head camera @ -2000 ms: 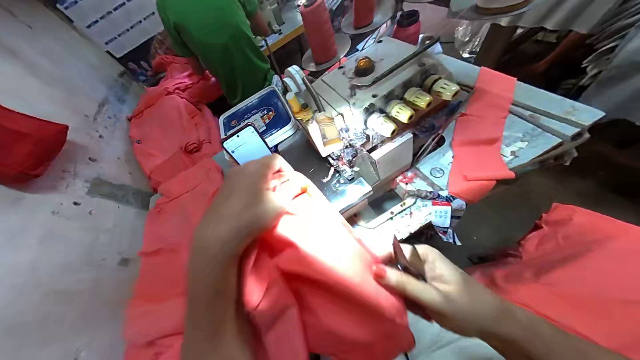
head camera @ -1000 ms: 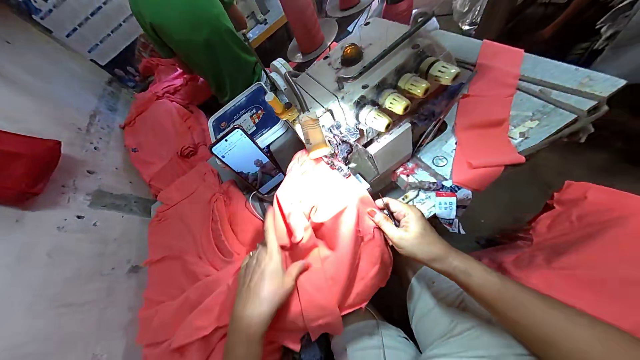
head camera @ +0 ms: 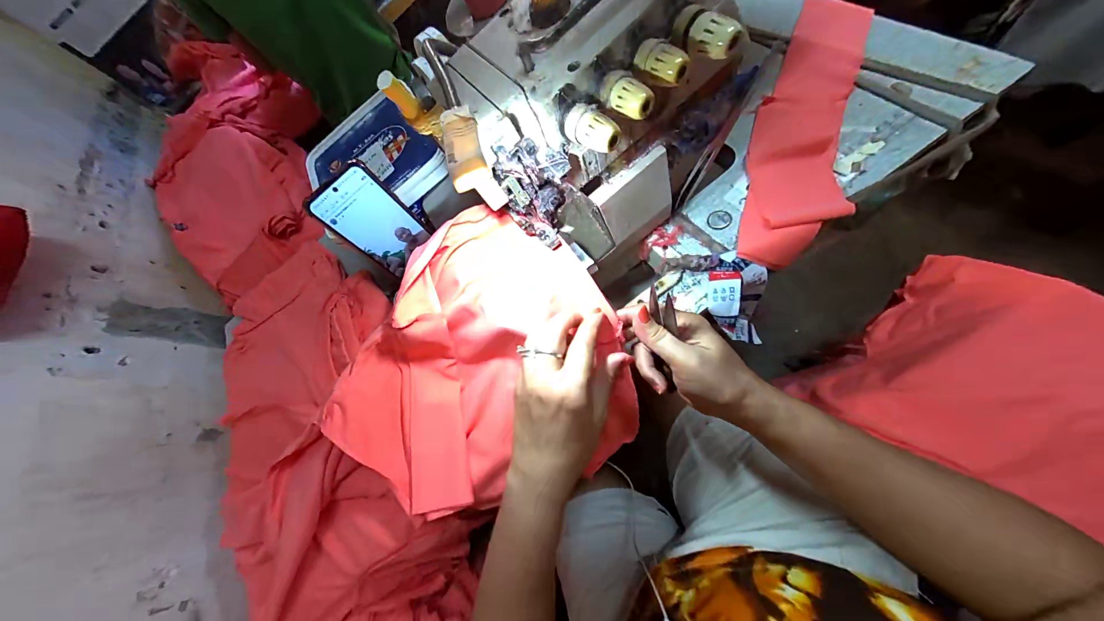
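A coral fabric piece (head camera: 431, 379) lies under the bright lamp, its far edge at the needle and presser foot area of an overlock sewing machine (head camera: 539, 185). My left hand (head camera: 565, 388), with a ring on one finger, rests on the cloth, fingers bent, near its right edge. At that edge is my right hand (head camera: 690, 354), holding small dark thread snips (head camera: 662, 312) between its fingers; its fingertips touch the cloth's edge. Whether the left fingers pinch the fabric is hard to tell.
A phone (head camera: 366, 216) leans by a blue-lidded box (head camera: 371, 142), left of the machine. Coral garments (head camera: 293, 414) are heaped at left. A coral strip (head camera: 798, 138) hangs over the table (head camera: 936, 65); more coral cloth (head camera: 992, 379) lies at right. A person in green (head camera: 302, 43) is beyond.
The cloth, held up in front of the machine two seconds ago, now lies at the presser foot. My left hand has moved right across it, towards my right hand. The view is closer to the machine.
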